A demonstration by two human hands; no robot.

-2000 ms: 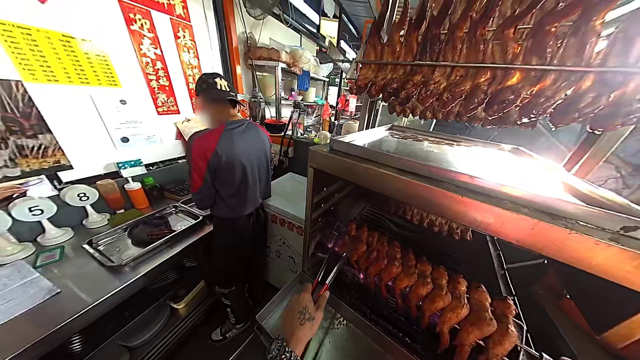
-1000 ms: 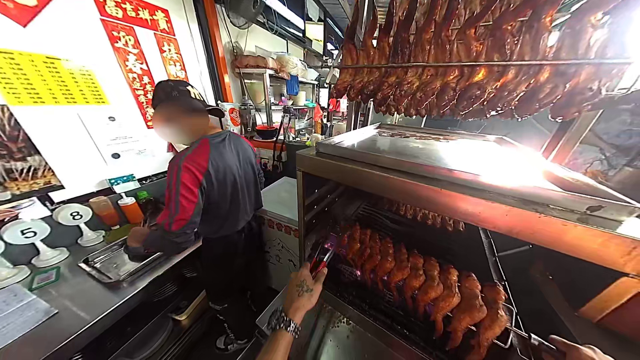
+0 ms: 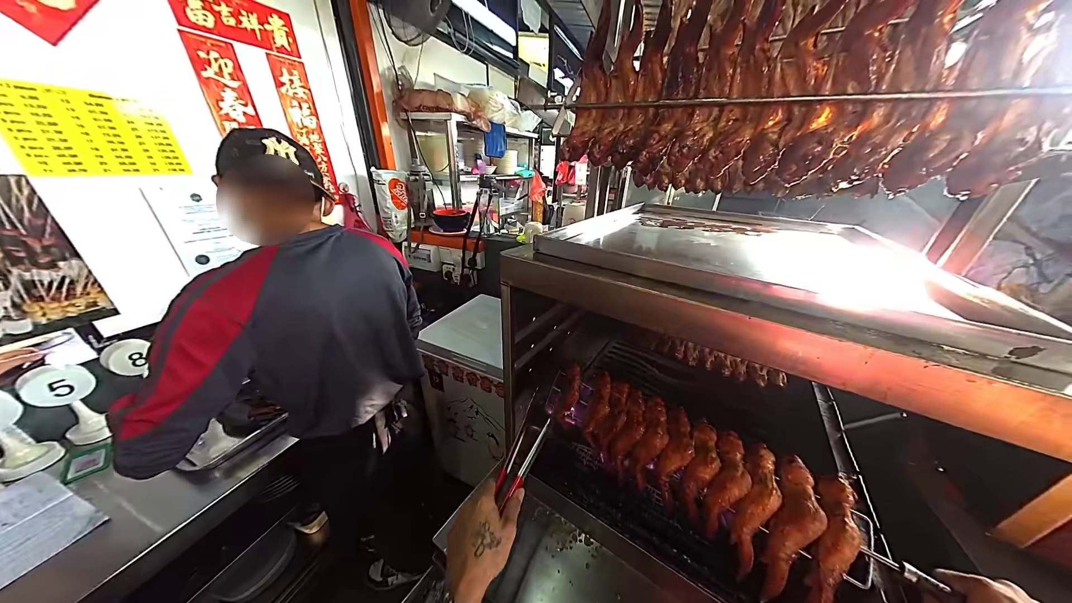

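Note:
My left hand (image 3: 484, 536) grips a pair of metal tongs (image 3: 521, 459) with red handles, their tips pointing up at the left end of the grill. At the bottom right edge, my right hand (image 3: 980, 586) is partly in view, closed on the handle end of a metal skewer (image 3: 909, 574). Threaded on that skewer, a row of browned chicken wings (image 3: 702, 469) lies across the black grill grate. Small purple flames show beneath the wings at the left. Whether the tongs touch the leftmost wing I cannot tell.
Browned wings hang in a row (image 3: 729, 109) above the steel grill hood (image 3: 754, 260). A co-worker (image 3: 318, 327) in a cap leans over a metal tray (image 3: 226, 448) on the left counter (image 3: 151, 519), beside numbered stands (image 3: 57, 388). A white chest freezer (image 3: 465, 352) stands behind.
My right hand has come into view at the lower right since the earliest frame. The co-worker has bent toward the counter and looks larger and nearer.

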